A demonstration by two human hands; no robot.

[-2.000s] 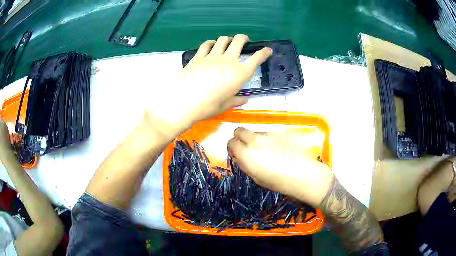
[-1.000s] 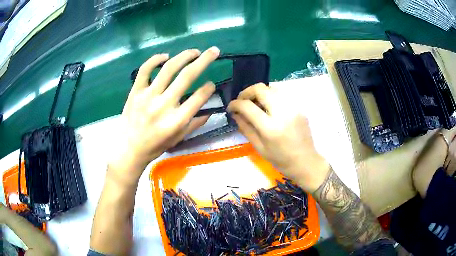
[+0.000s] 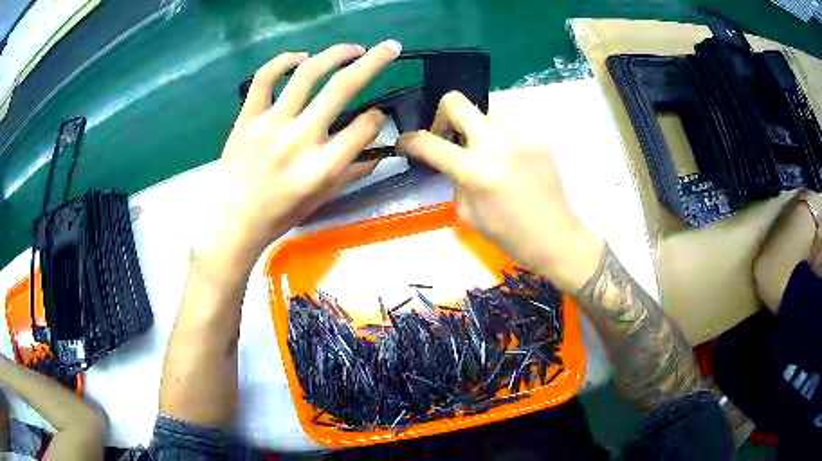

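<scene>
A black phone-like frame [image 3: 455, 76] with an open window lies behind the orange tray, partly over the green belt. My left hand [image 3: 293, 149] is spread over its left part, thumb and index finger at the near edge. My right hand [image 3: 491, 167] has its fingertips together at the near edge, beside the left fingertips. A thin dark piece shows between both hands' fingertips; whether it is a loose strip or the frame's edge I cannot tell. The orange tray [image 3: 577, 347] holds a heap of small black strips [image 3: 406, 360] in its near half.
Stacked black frames stand on cardboard [image 3: 721, 315] at the right [image 3: 730, 126] and on the white surface at the left [image 3: 95, 270]. A second orange tray [image 3: 22, 315] is at the left edge. A person's arm [image 3: 59, 405] shows at lower left, another [image 3: 784, 243] at right.
The frame was turned over or replaced and lies further left than two seconds ago. My right hand has left the tray and joined my left at the frame. Over the last second the hands barely changed.
</scene>
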